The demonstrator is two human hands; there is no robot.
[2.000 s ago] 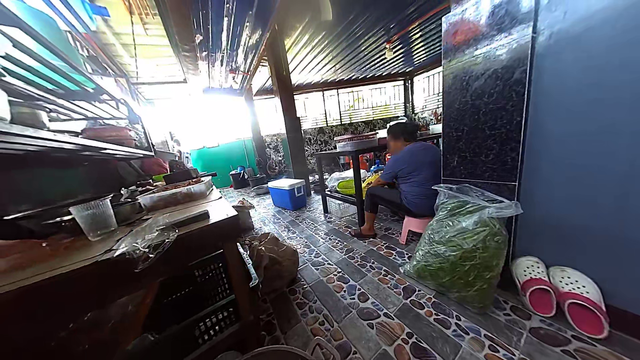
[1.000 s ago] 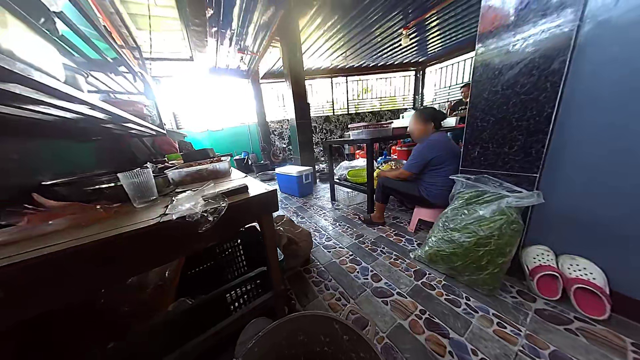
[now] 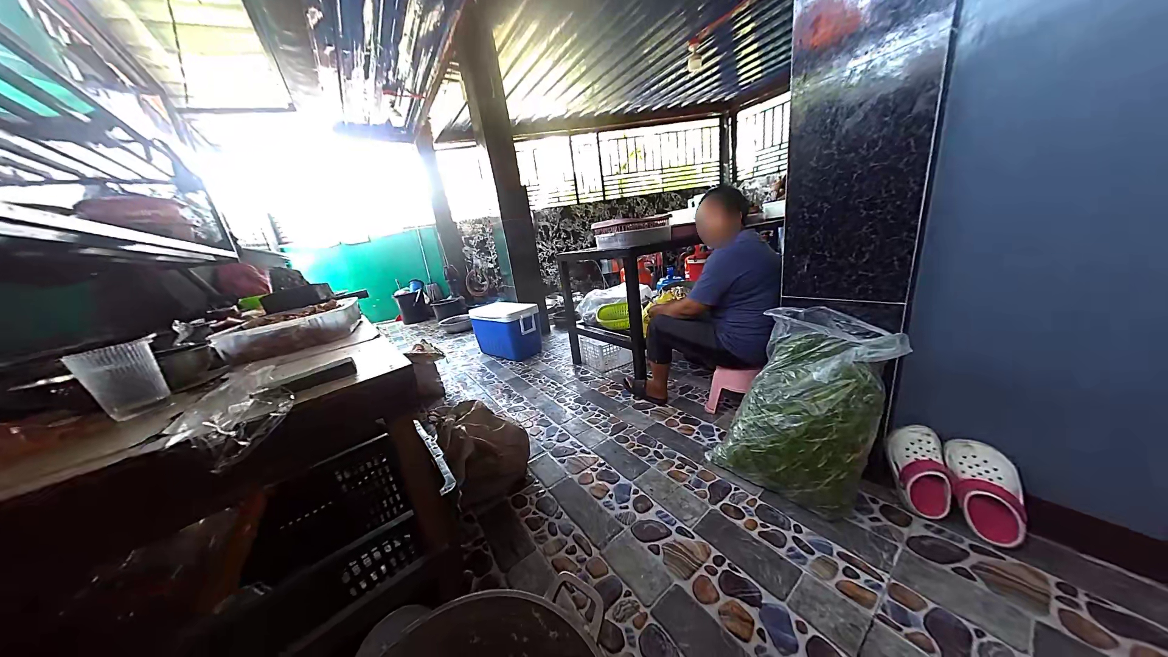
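Neither my left hand nor my right hand shows in the head view. At the left stands a wooden worktable [image 3: 301, 392] with a clear ribbed plastic cup [image 3: 119, 376], a translucent tray of food [image 3: 290, 330] and crumpled clear plastic [image 3: 233, 415] on it. At the bottom edge is a large round metal pot [image 3: 497, 630] with a loop handle, only partly in view. A large clear plastic bag of green leaves [image 3: 812, 420] leans near the tiled pillar, beside a person in a blue shirt [image 3: 744, 283] seated on a pink stool [image 3: 730, 385].
White and pink clogs [image 3: 954, 484] rest by the blue wall. A blue cooler with a white lid [image 3: 506, 330] stands on the patterned tile floor. Black plastic crates [image 3: 365, 511] sit under the worktable, a brown sack [image 3: 484, 447] beside it. A dark table [image 3: 639, 251] holds a round lidded container.
The view has shifted slightly, and more of the pot shows at the bottom than two seconds ago. The seated person's head has turned a little. No hand of mine appears in any frame.
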